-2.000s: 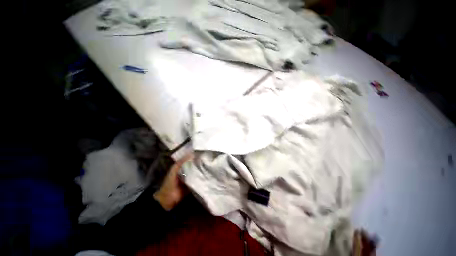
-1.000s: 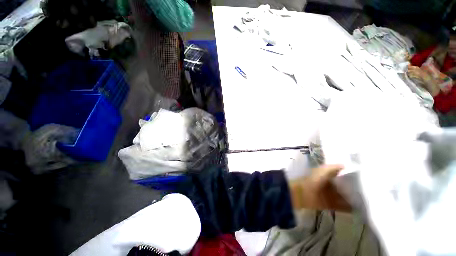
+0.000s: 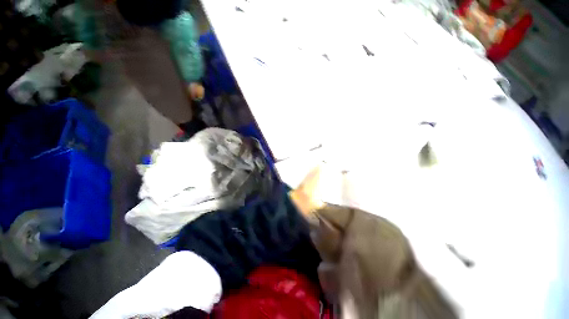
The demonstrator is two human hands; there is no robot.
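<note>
My left hand [image 3: 306, 192], blurred and overexposed, extends from a dark sleeve at the table's near left edge. It is beside the top of a brownish-olive cloth [image 3: 374, 243], which hangs or lies bunched before my red front. Its fingers are not clear, so its grip cannot be told. My right hand cannot be made out. Pale cloth on the white table [image 3: 499, 205] is washed out by glare; only a few dark fold lines show. No snips are visible.
Pale garments [image 3: 181, 180] are heaped left of the table. Blue crates [image 3: 87, 193] stand on the floor at the left. A person in a green sleeve [image 3: 184, 53] is beyond the heap. Red and orange cloth [image 3: 493, 31] is at the far right. A small coloured scrap [image 3: 539, 167] lies on the table.
My left hand has moved left and up in the picture, towards the table's edge. The bright white cloth at the right is no longer raised near the camera. Brownish cloth now shows in front.
</note>
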